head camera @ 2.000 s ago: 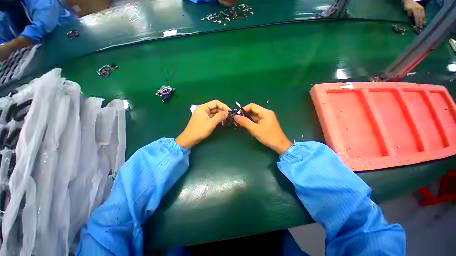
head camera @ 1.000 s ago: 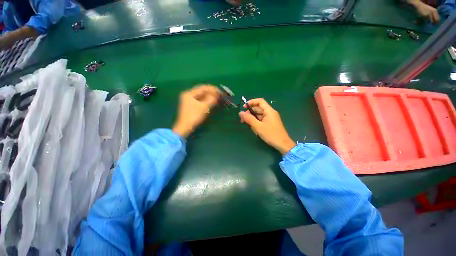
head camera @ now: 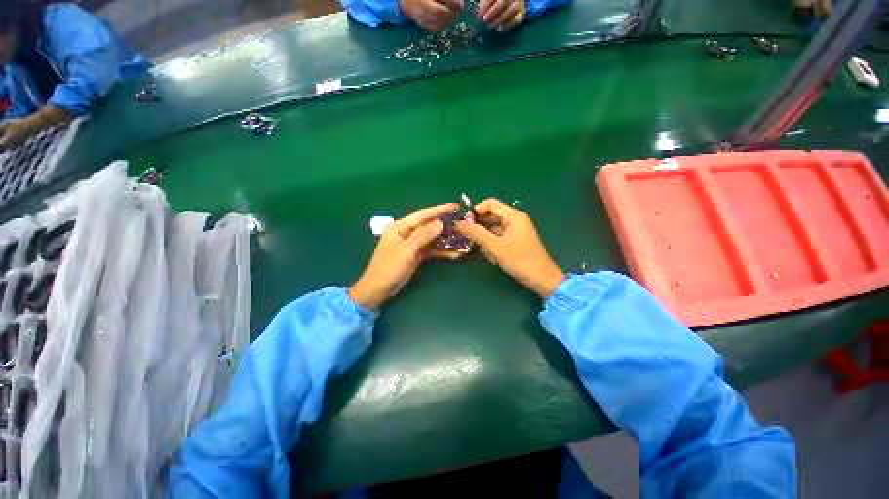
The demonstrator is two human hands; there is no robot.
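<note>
A small dark electronic assembly point(head camera: 453, 237) with shiny bits is held at the fingertips over the green surface. My left hand point(head camera: 405, 247) grips it from the left. My right hand point(head camera: 514, 244) is at its right side and holds a thin dark tool with a pale tip point(head camera: 467, 202), which looks like tweezers. The fingers hide much of the assembly, and I cannot tell whether the tool touches it. A small white sticker sheet point(head camera: 381, 225) shows just beside my left fingers.
Pink foam tray point(head camera: 763, 302) at right, before a metal post point(head camera: 814, 68). Whitish film point(head camera: 146, 322) covers a parts tray at left. Other assemblies point(head camera: 257, 123) lie on the green belt. Loose parts point(head camera: 436, 45) lie before a person's hands opposite. Another person sits upper left.
My left hand has come back to my right hand, with an assembly now between them. The assemblies on the belt are at different places. The opposite person's hands have come into view.
</note>
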